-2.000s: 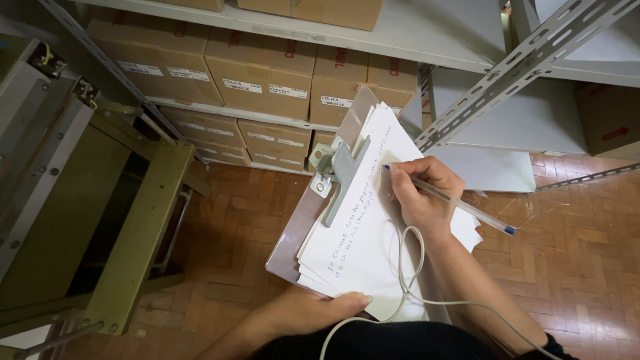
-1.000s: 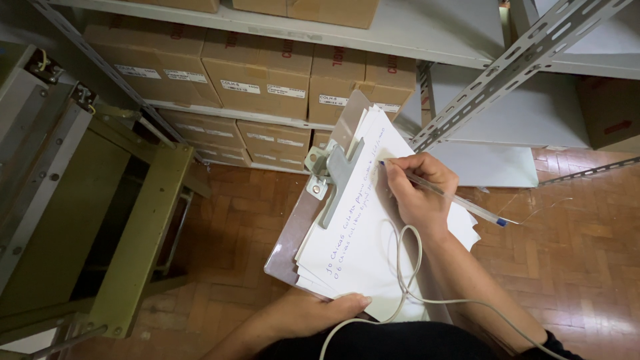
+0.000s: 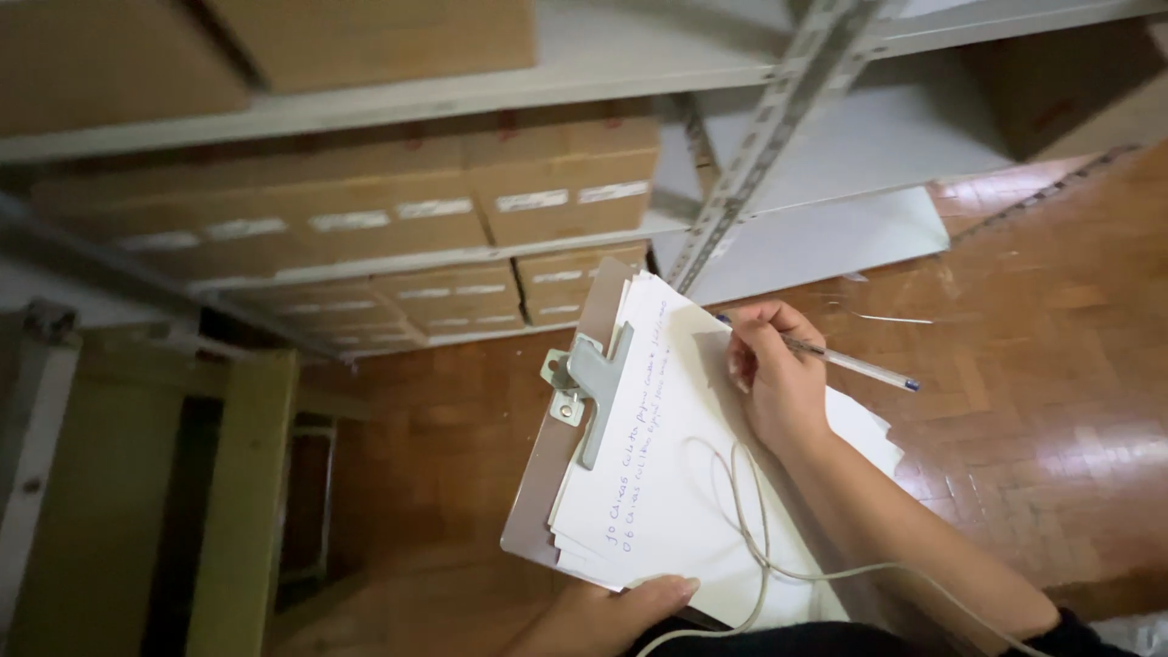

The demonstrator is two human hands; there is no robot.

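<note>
My right hand (image 3: 780, 374) holds a clear ballpoint pen (image 3: 867, 370) with a blue end, its tip just off the right part of the top sheet. Two lines of blue handwriting run along the paper (image 3: 693, 456), which lies in a stack on a clipboard (image 3: 538, 502). A grey metal clip (image 3: 602, 392) pins the sheets at the left side. My left hand (image 3: 630, 607) grips the clipboard's lower edge, thumb on top of the paper and fingers hidden beneath. A thin pale cord (image 3: 762, 547) loops over the sheets and my right forearm.
Ahead stands a metal shelving unit (image 3: 365, 100) with cardboard boxes (image 3: 566, 182) bearing labels. A slotted upright (image 3: 757, 155) rises beyond the clipboard. More shelves (image 3: 876, 137) and a box (image 3: 1077, 82) are at right. A green metal frame (image 3: 242, 493) stands at left, over a parquet floor (image 3: 411, 474).
My right hand has lifted the pen tip away from the written lines, toward the sheet's right edge. The view has swung to the right.
</note>
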